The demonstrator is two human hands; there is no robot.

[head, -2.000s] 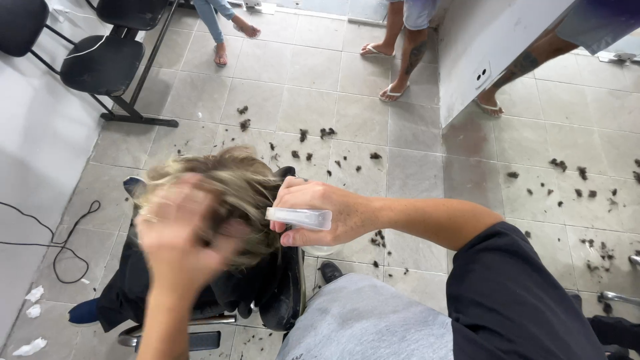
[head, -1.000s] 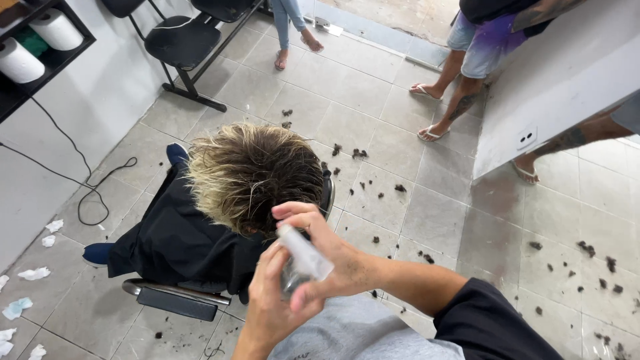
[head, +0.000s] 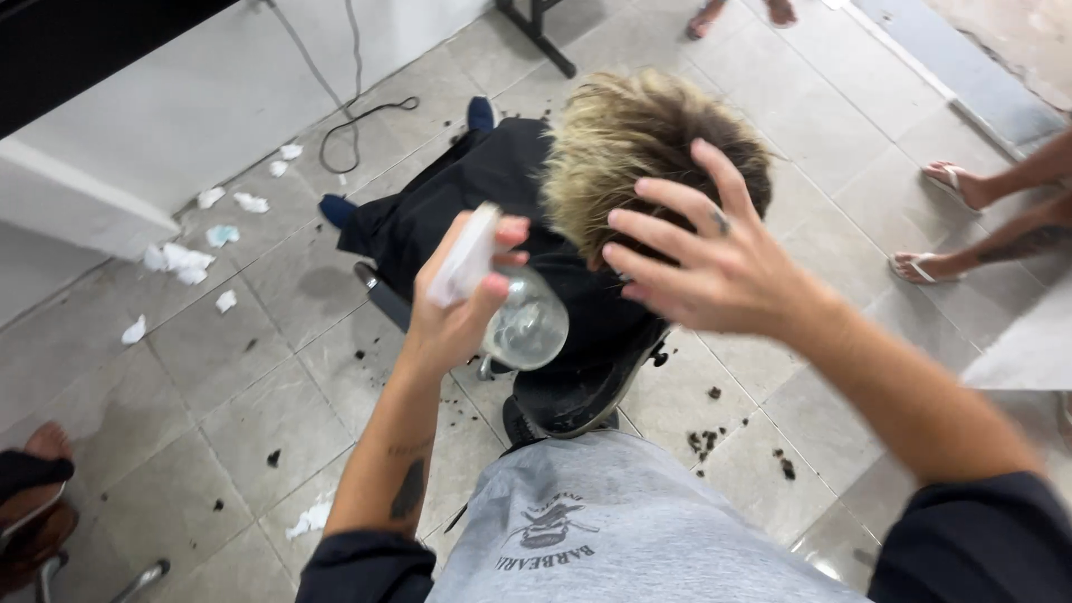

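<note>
A seated person's head of hair (head: 645,142), blond at the front and darker behind, is in front of me. My right hand (head: 703,243) rests at the side of the hair with fingers spread, and a ring or mark shows on one finger. My left hand (head: 461,293) grips a clear spray bottle (head: 529,322) by its white spray head, just left of the hair. A black cape (head: 469,193) covers the seated person's body, and blue shoes stick out beyond it.
Tufts of cut hair (head: 783,465) and crumpled white tissues (head: 180,261) lie on the tiled floor. A black cable (head: 356,126) runs by the left wall. The chair's armrest (head: 381,297) is beside the cape. Other people's feet show at the right (head: 925,266), top and lower left.
The spray bottle has gone from my right hand, two seconds ago, through both hands together to my left hand. My right hand has moved onto the hair. The view has shifted.
</note>
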